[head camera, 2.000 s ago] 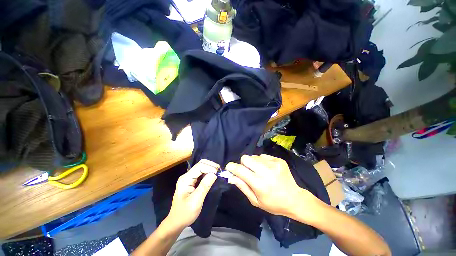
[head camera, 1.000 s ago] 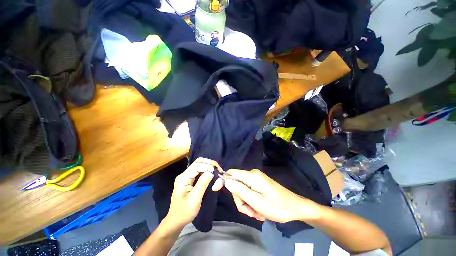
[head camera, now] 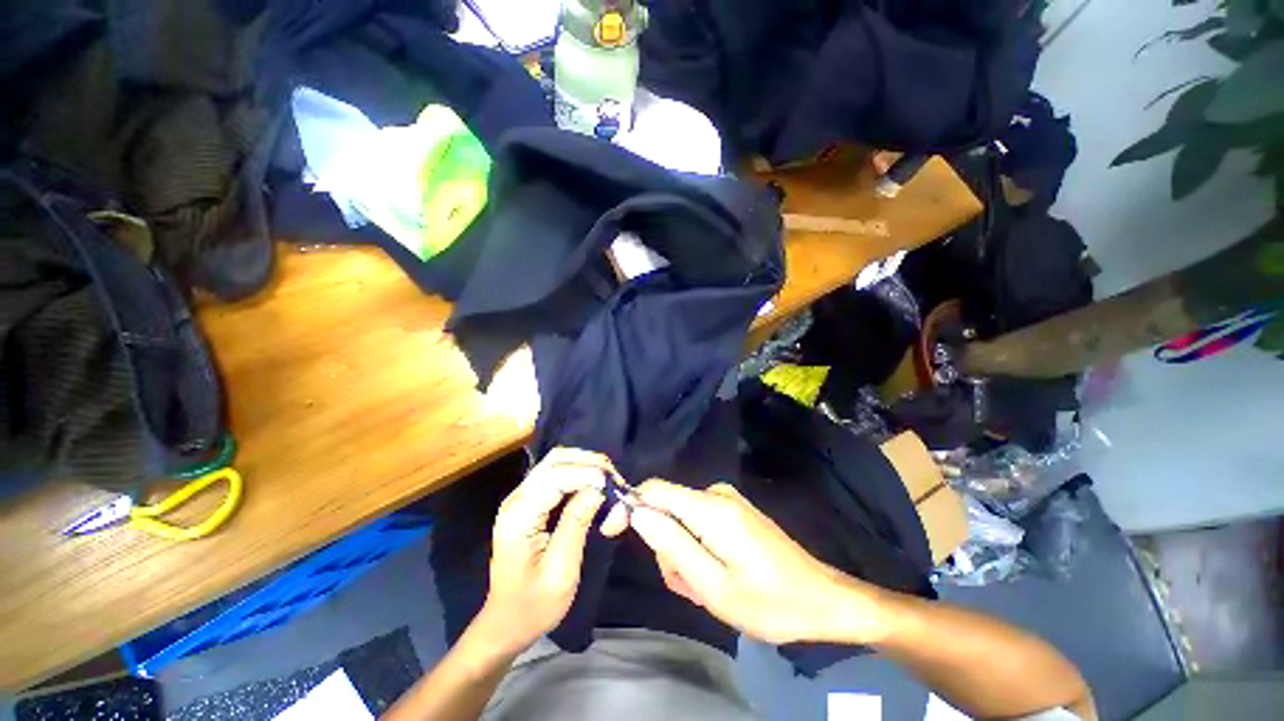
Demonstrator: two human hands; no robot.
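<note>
A dark navy garment lies over the table edge and hangs down to my lap. My left hand pinches a small fold of it between thumb and fingers. My right hand is close beside it, fingertips closed on a small, thin, metallic-looking tool, mostly hidden in the fingers. Its tip is at the pinched fold. The exact kind of tool cannot be told.
On the wooden table are yellow-handled scissors, dark garment heaps, a green-white tissue pack, a bottle and a flat tan strip. A blue crate is below; a cardboard piece is at right.
My right hand has turned from a pinch against my left fingers to holding the tool at the fold, where its metallic tip shows. The view has shifted slightly. My left hand keeps its pinch.
</note>
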